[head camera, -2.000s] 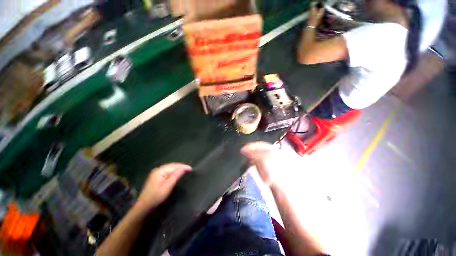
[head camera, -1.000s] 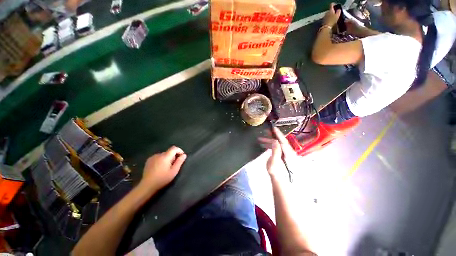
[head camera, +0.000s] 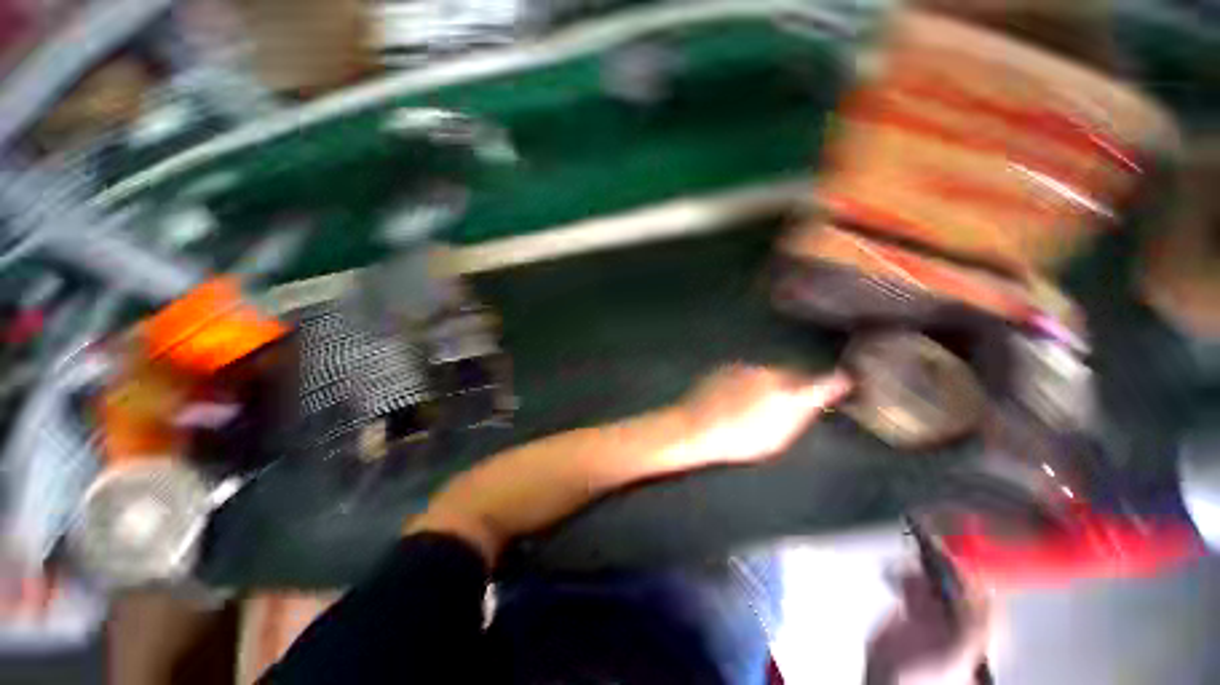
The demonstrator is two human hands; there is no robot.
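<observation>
The whole view is motion-blurred. My left hand (head camera: 756,412) reaches across the dark bench mat, its fingertips at the near left side of the round tan pot (head camera: 912,388). Blur hides whether the fingers touch the pot or pinch anything. My right hand (head camera: 934,626) is low at the right, past the bench's front edge, blurred and partly cut off by the bottom edge. It is closed on a dark pen-like handle, which looks like the soldering iron (head camera: 939,559).
An orange carton (head camera: 983,147) stands behind the pot, with a dark station (head camera: 1057,375) at its right. Stacked LCD modules (head camera: 359,364), orange boxes (head camera: 214,328) and a white fan (head camera: 141,522) are at left. The green conveyor (head camera: 575,154) runs beyond a pale rail.
The view has swung, shifting the bench things rightward and bringing the fan into view. My left hand has moved across the mat to the pot. My right hand appears lower and farther right.
</observation>
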